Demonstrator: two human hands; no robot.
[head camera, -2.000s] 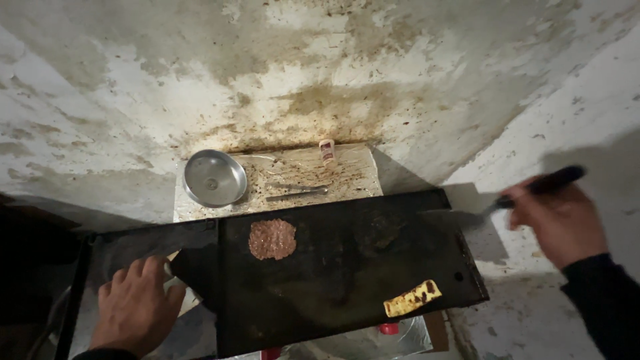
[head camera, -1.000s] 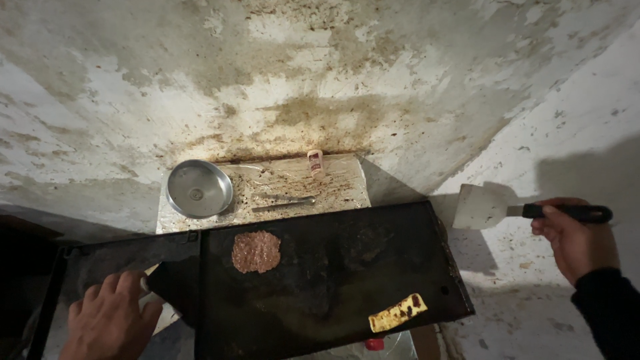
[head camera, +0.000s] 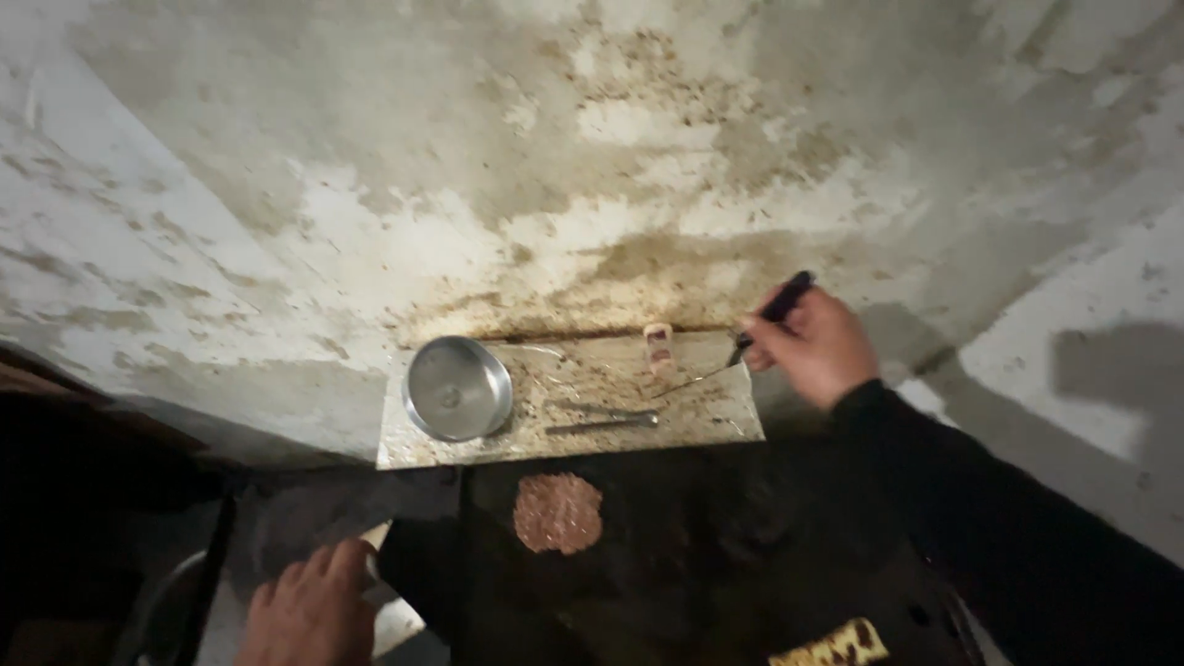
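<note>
My right hand (head camera: 814, 347) grips the black handle of a metal spatula (head camera: 698, 377), its blade seen nearly edge-on above the splattered shelf behind the griddle. At the lower left, my left hand (head camera: 314, 606) is closed around the pale handle of a dark, flat-bladed tool (head camera: 421, 573) at the griddle's left part. A flat, browned meat patty (head camera: 558, 513) lies on the black griddle (head camera: 684, 592). Nearer the bottom edge sits a yellow, browned piece of food (head camera: 837, 645), partly out of view.
A round metal bowl or lid (head camera: 457, 388) rests on the foil-like shelf cover (head camera: 407, 449). Metal tongs (head camera: 606, 421) and a small container with a label (head camera: 658, 347) are to its right. A stained wall (head camera: 555, 166) rises directly behind.
My right hand has carried the spatula from the griddle's right side to above the back shelf. My left hand keeps its hold. The view has shifted, with the griddle lower in it.
</note>
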